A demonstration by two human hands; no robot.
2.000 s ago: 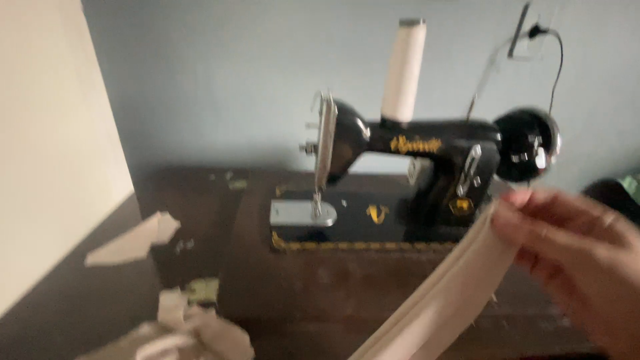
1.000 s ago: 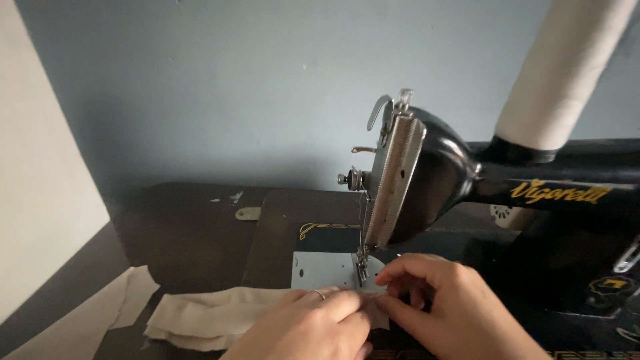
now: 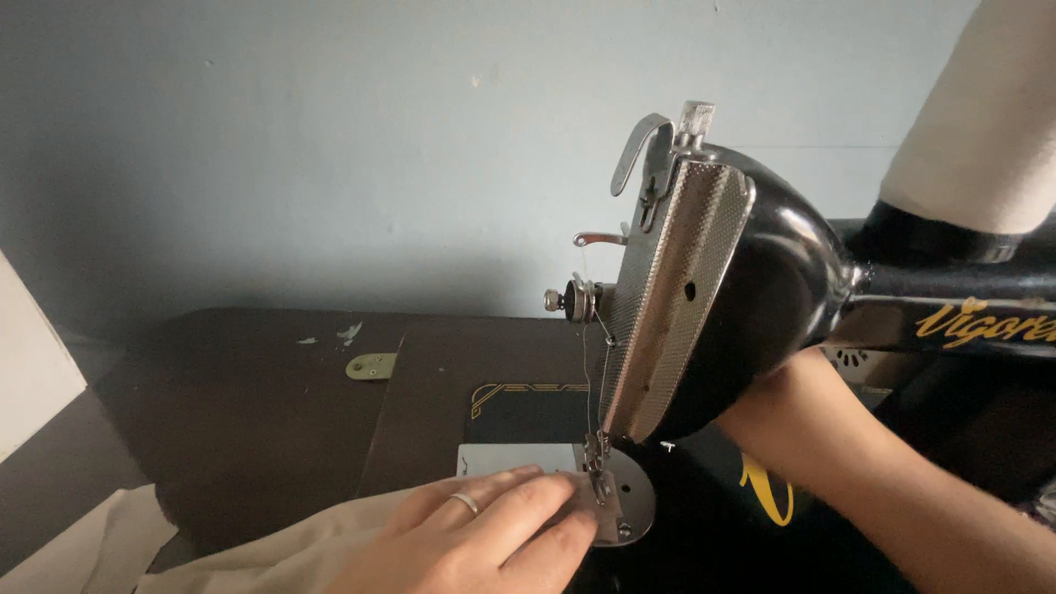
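My left hand (image 3: pixel 495 528), a ring on one finger, rests flat on a beige fabric strip (image 3: pixel 305 536) and presses it against the metal needle plate (image 3: pixel 635 503). The strip's end lies beneath the presser foot (image 3: pixel 600 487) of a black Vigorelli sewing machine (image 3: pixel 742 297). Thread (image 3: pixel 587 371) runs from the tension dial (image 3: pixel 582 301) down to the needle area. My right forearm (image 3: pixel 874 478) reaches behind the machine's head; the right hand itself is hidden there, so what it touches cannot be told.
A large thread cone (image 3: pixel 982 124) stands on the machine's arm. Another beige fabric piece (image 3: pixel 107 544) lies at the left on the dark wooden table (image 3: pixel 272 429). A brass-coloured hinge plate (image 3: pixel 371 366) and small scraps (image 3: pixel 349 333) are farther back, before the grey-blue wall (image 3: pixel 371 148).
My right hand has left the fabric near the presser foot and gone behind the machine's head. My left hand remains on the strip, fingers now spread flatter. The view is closer than two seconds ago.
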